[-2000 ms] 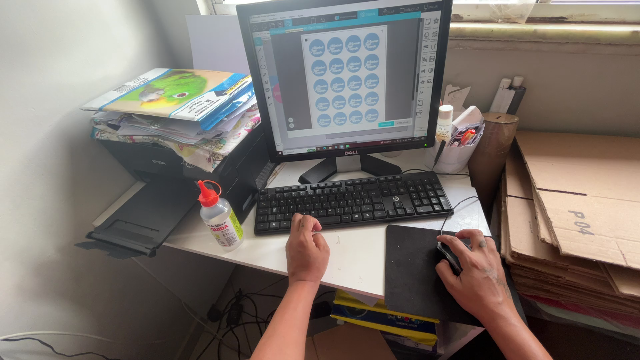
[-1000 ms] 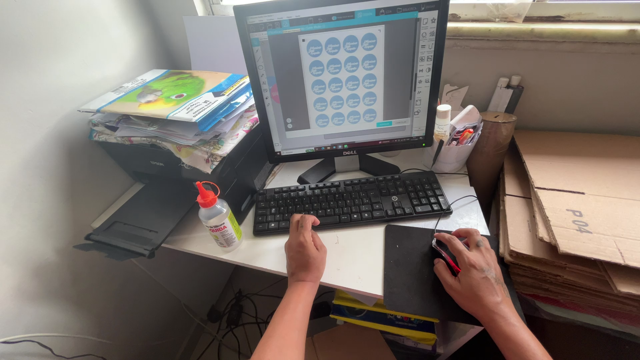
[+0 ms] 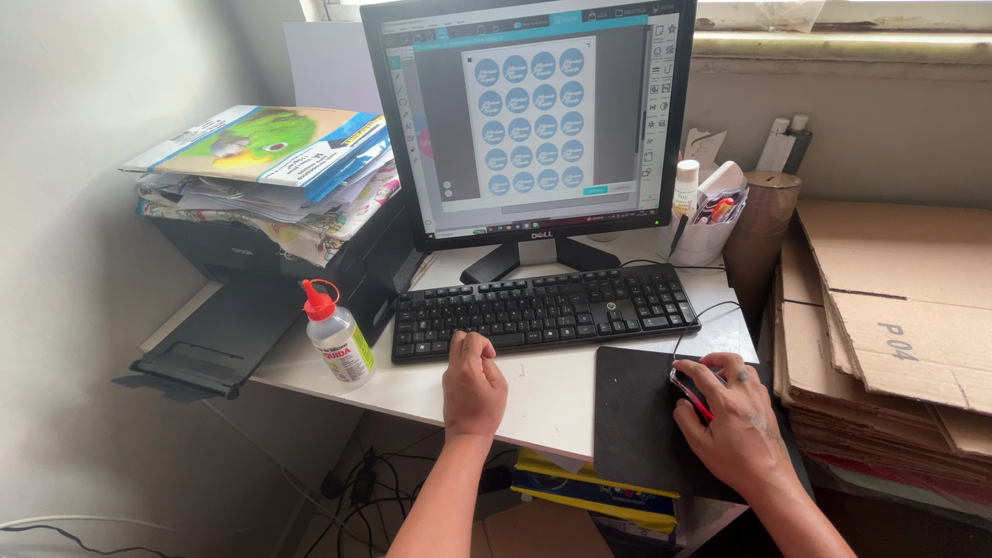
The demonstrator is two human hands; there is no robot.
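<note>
My right hand [image 3: 732, 422] rests over a black and red computer mouse [image 3: 697, 399] on a black mouse pad [image 3: 632, 418]. Loosely curled, my left hand [image 3: 474, 380] lies at the front edge of a black keyboard [image 3: 542, 310], near its lower left keys, and holds nothing that I can see. Behind the keyboard stands a Dell monitor [image 3: 541, 235], its screen showing rows of blue circles on a white page. A squeeze bottle with a red cap [image 3: 341, 349] stands upright on the white desk, left of my left hand.
At the left, an Epson printer [image 3: 240, 252] carries papers and a parrot-printed paper pack [image 3: 263, 143]; its output tray [image 3: 217, 333] juts forward. A white pen holder [image 3: 701, 236] and a brown cardboard tube [image 3: 759, 225] stand right of the monitor. Flattened cardboard [image 3: 914, 310] is stacked far right. Cables [image 3: 372, 480] hang below.
My right hand and the mouse have shifted slightly since two seconds ago, and the mouse's red side now shows. My left hand stays by the keyboard.
</note>
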